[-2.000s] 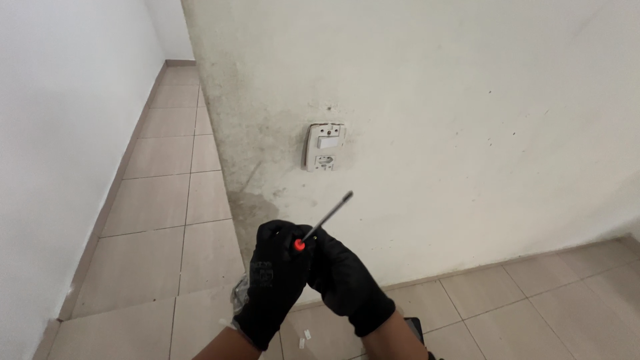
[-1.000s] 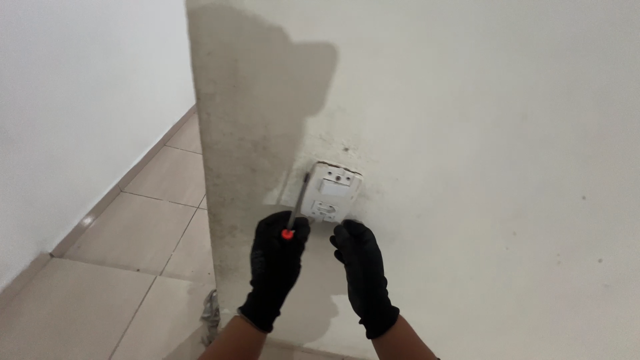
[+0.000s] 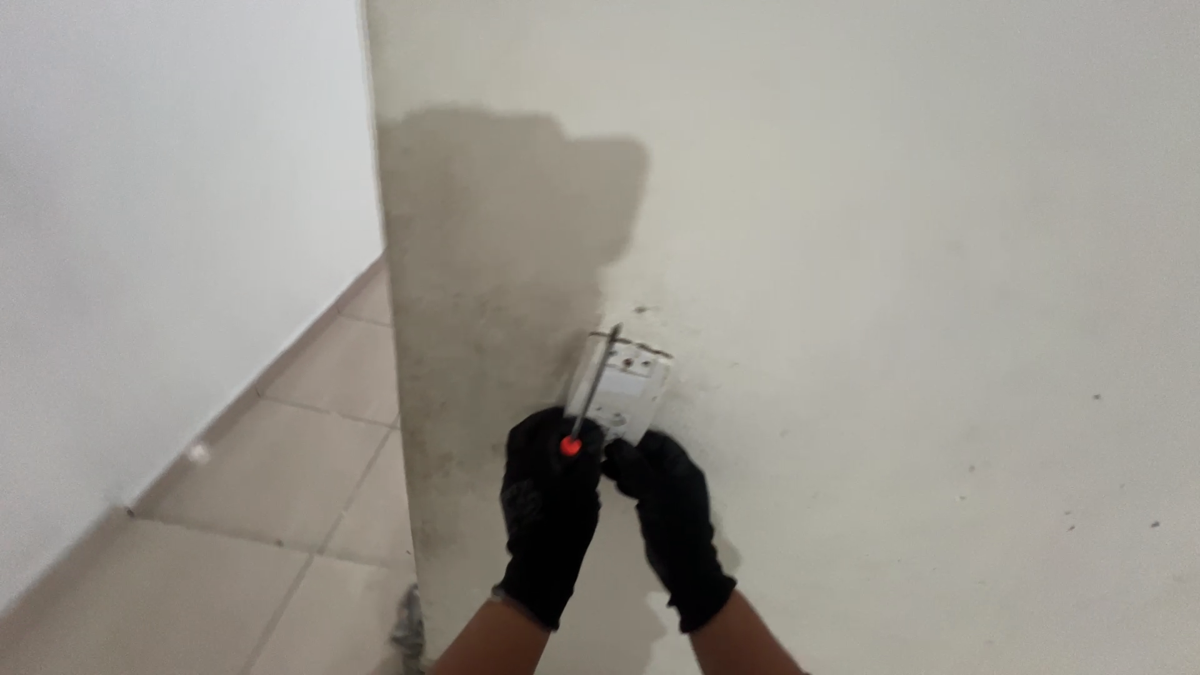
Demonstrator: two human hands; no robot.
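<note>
A white wall plate with a switch and a socket (image 3: 630,384) is mounted on the wall, its outer cover off. My left hand (image 3: 553,497), in a black glove, is closed around a screwdriver (image 3: 594,389) with a red handle end; the shaft points up across the plate's left side. Beside it, my right hand (image 3: 667,511), also gloved in black, has its fingertips at the plate's lower edge. Whether those fingertips hold anything is hidden.
The pale wall (image 3: 891,328) has stains and small marks, and ends in a vertical edge on the left. Beyond it lie a tiled floor (image 3: 216,581) and a white wall (image 3: 178,225). A crumpled grey thing (image 3: 409,628) lies by the wall's foot.
Both hands have moved from in front of the wall, below the plate, up to the plate. The screwdriver stays in my left hand and now crosses the plate's left side.
</note>
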